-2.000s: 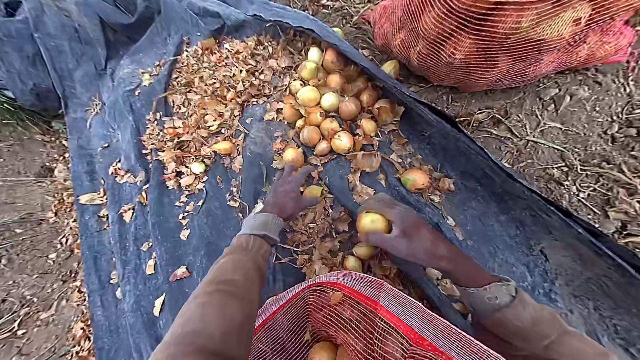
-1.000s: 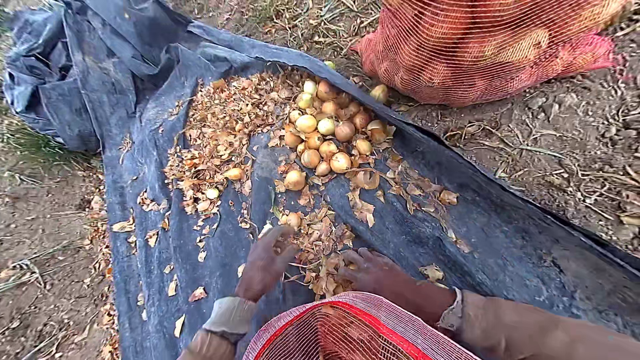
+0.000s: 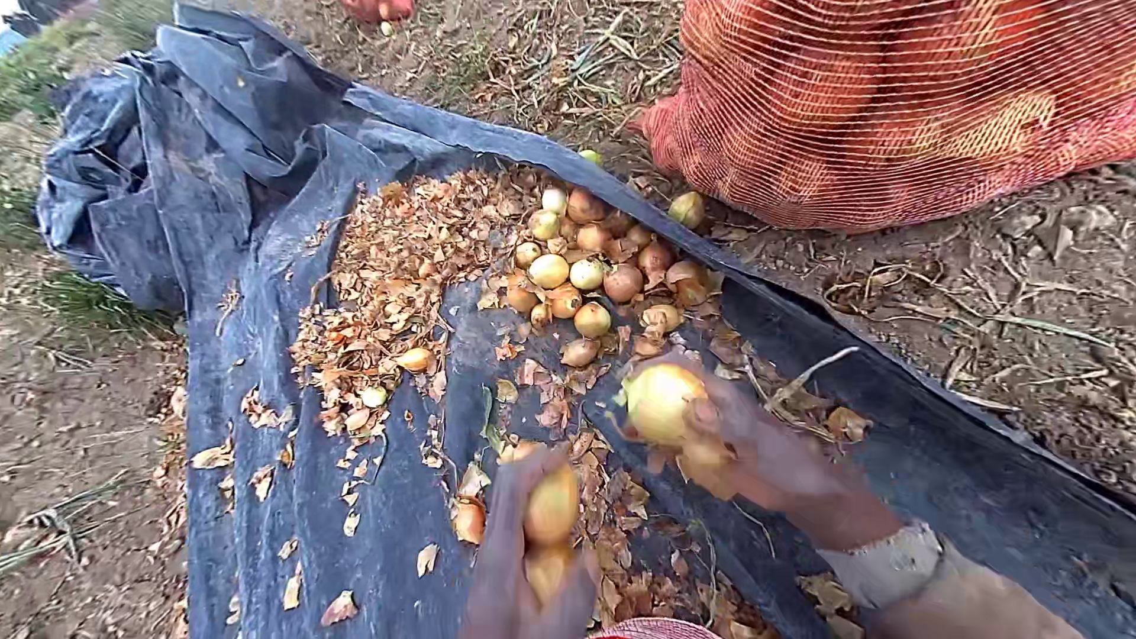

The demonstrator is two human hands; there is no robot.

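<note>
Two yellow onions are in my left hand, which is blurred at the bottom centre. My right hand, also blurred, grips a larger pale yellow onion with loose skin hanging under it. Beyond both hands a pile of onions rests on the dark plastic sheet. A small onion lies just left of my left hand. Below my hands, only the rim of a red mesh sack shows at the bottom edge.
Dry onion skins are heaped left of the pile, with small onions among them. A full red mesh sack stands on the soil at the upper right. The sheet is bunched up at the upper left. Straw litters the bare ground.
Both hands, which showed no onion one second ago, now hold onions. My right hand has moved toward the pile. Less of the sack at the bottom is in view as the view has shifted.
</note>
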